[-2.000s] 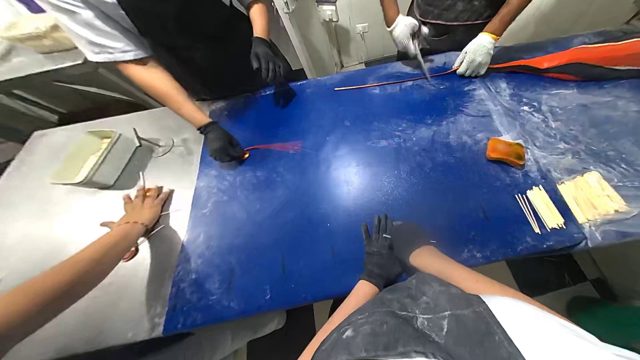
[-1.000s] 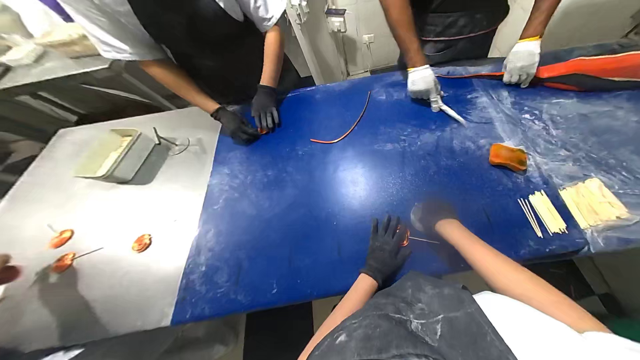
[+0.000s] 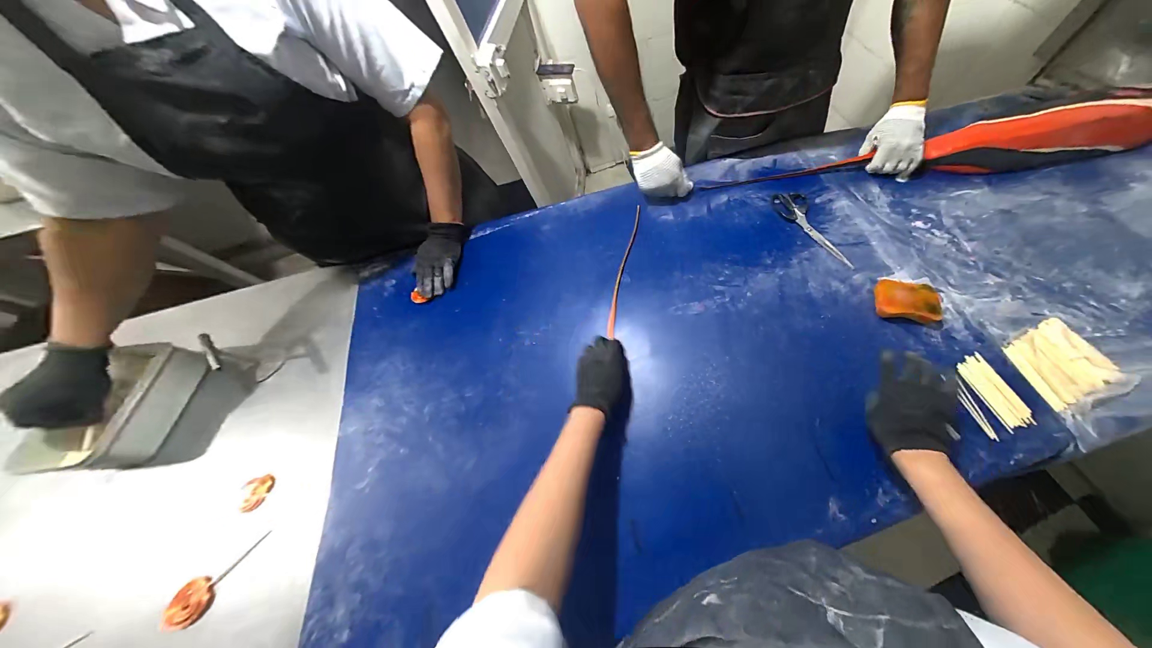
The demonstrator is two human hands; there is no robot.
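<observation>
In a black glove, my left hand [image 3: 600, 375] grips the near end of a thin red candy rope [image 3: 622, 274] that lies across the blue table [image 3: 504, 432]. My right hand [image 3: 911, 405], also gloved in black, is over the table beside the wooden sticks [image 3: 994, 390]; it is blurred, and whether it holds anything is unclear. Beyond it rests an orange block [image 3: 908, 301], and past that, scissors [image 3: 812, 229]. A second pile of sticks [image 3: 1065, 364] lies in clear wrap at the right.
A co-worker's white gloves [image 3: 661, 171] hold a strand drawn from a thick red and black candy mass [image 3: 1044, 132]. Another co-worker's black glove [image 3: 439, 263] presses an orange piece. On the metal table at left are a grey bin [image 3: 153, 409] and round lollipops [image 3: 189, 603].
My left hand has gone from the swirl and stick near the front edge to the rope. My right hand has moved right to the sticks. The co-worker's scissors now lie on the table.
</observation>
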